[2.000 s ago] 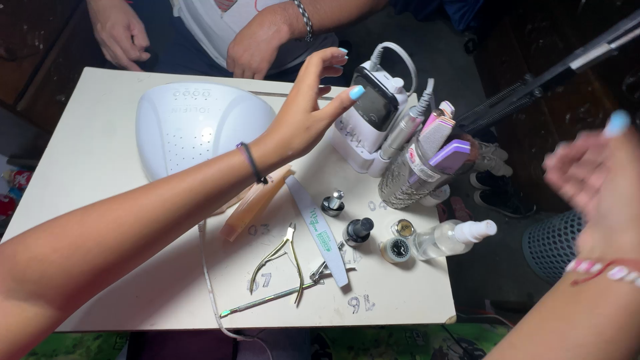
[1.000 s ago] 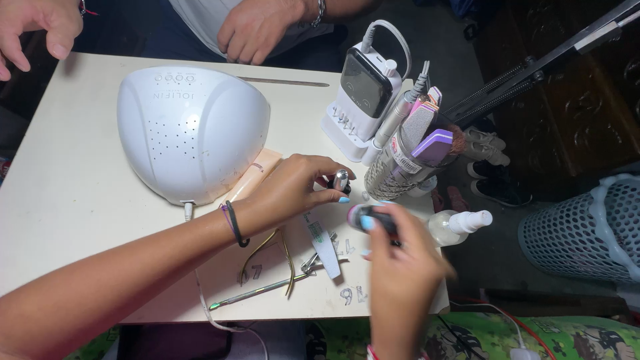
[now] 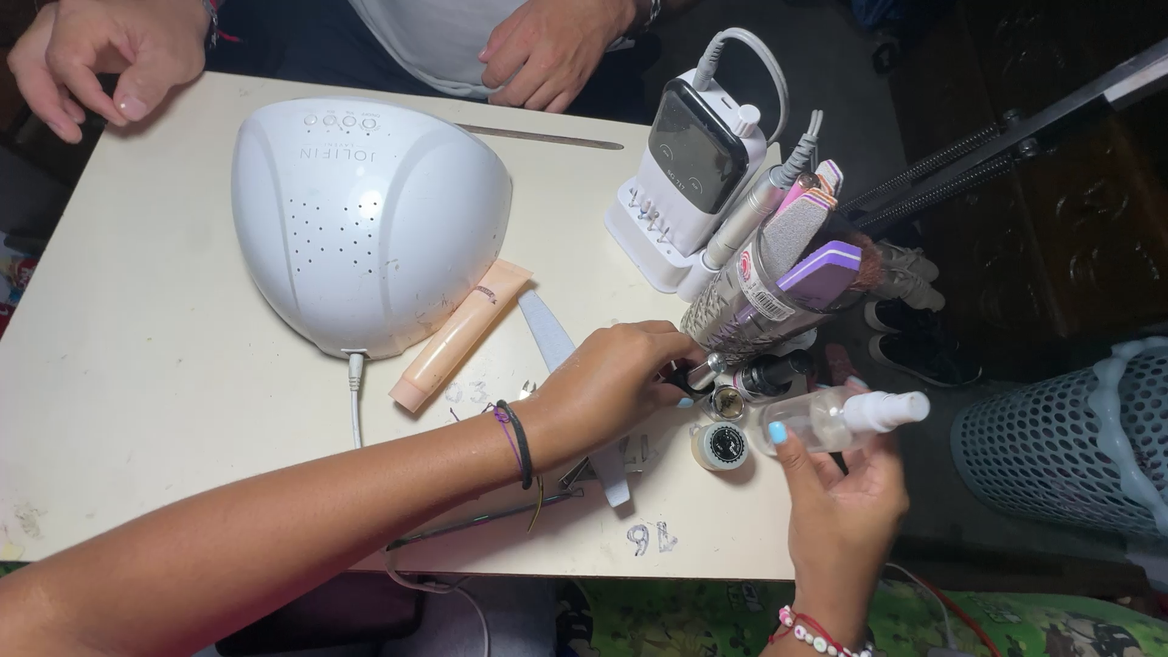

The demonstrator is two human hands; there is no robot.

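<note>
My left hand (image 3: 620,379) has its fingers closed on a small dark bottle with a silvery cap (image 3: 706,371), beside the holder of nail files. A clear spray bottle with a white nozzle (image 3: 808,420) is in my right hand (image 3: 844,488), thumb on its near side. Between the hands stand a black-capped polish bottle (image 3: 774,374), a small open-looking pot (image 3: 727,402) and a jar with a black-marked lid (image 3: 721,446). Under my left wrist lies a pale nail file (image 3: 550,336), with metal tools partly hidden there.
A white nail lamp (image 3: 365,228) sits at left with a peach tube (image 3: 461,338) against it. Behind are a nail drill unit (image 3: 689,173) and a patterned cup of files (image 3: 757,301). A metal tool (image 3: 543,137) lies near another person's hands (image 3: 552,55). A perforated basket (image 3: 1068,438) stands at right.
One second ago my right hand held a dark bottle near my left hand; now it holds the spray bottle farther right. A black-capped bottle now stands by the cup.
</note>
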